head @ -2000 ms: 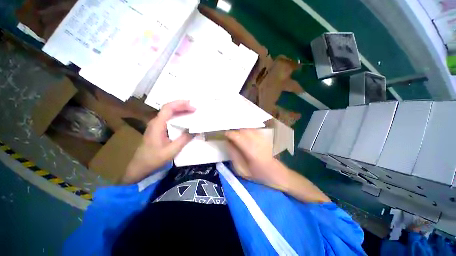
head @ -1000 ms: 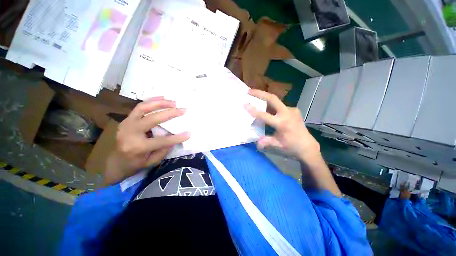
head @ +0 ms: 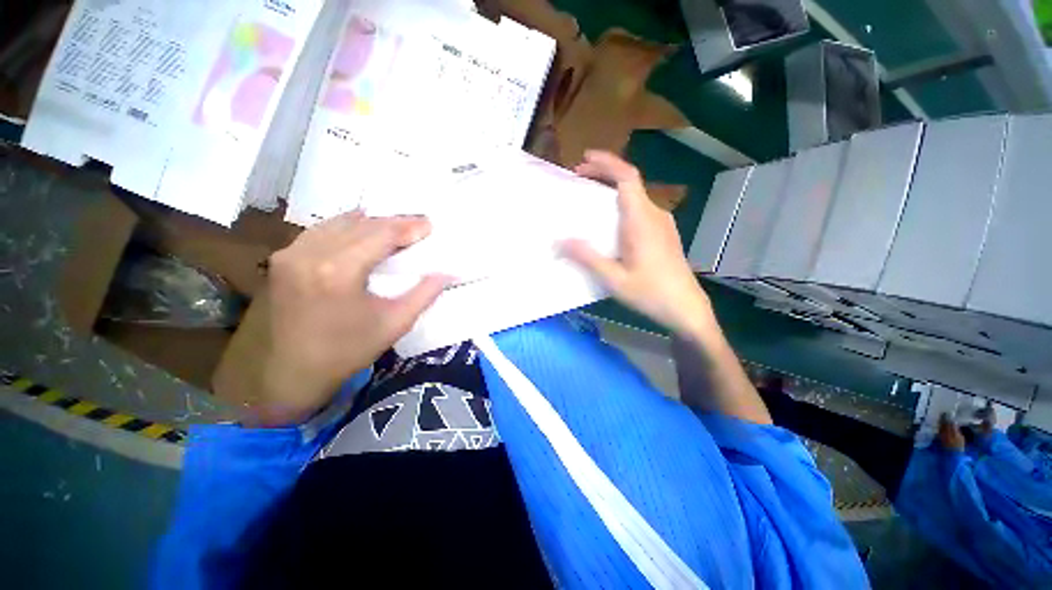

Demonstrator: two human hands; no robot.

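Note:
A white folding carton (head: 508,242) lies before my chest, its broad white face up, with small dark print near its far edge. My left hand (head: 346,288) grips its left end, thumb on top. My right hand (head: 646,242) holds its right end, fingers at the far corner and thumb on the face. The carton's underside is hidden. Beyond it lie two piles of flat carton blanks, the left pile (head: 173,104) and the right pile (head: 427,104), with pink pictures and black print.
Brown kraft paper (head: 611,92) lies beside the blanks. An open brown carton (head: 162,294) with clear film is at left. A row of white boxes (head: 865,219) stands at right. Two open boxes (head: 833,95) show dark contents. Another person's hands (head: 967,424) show at lower right.
The open, hollow carton with a cream inside of two seconds ago now shows a broad white face. Since one second ago, my right hand has moved slightly up along its end.

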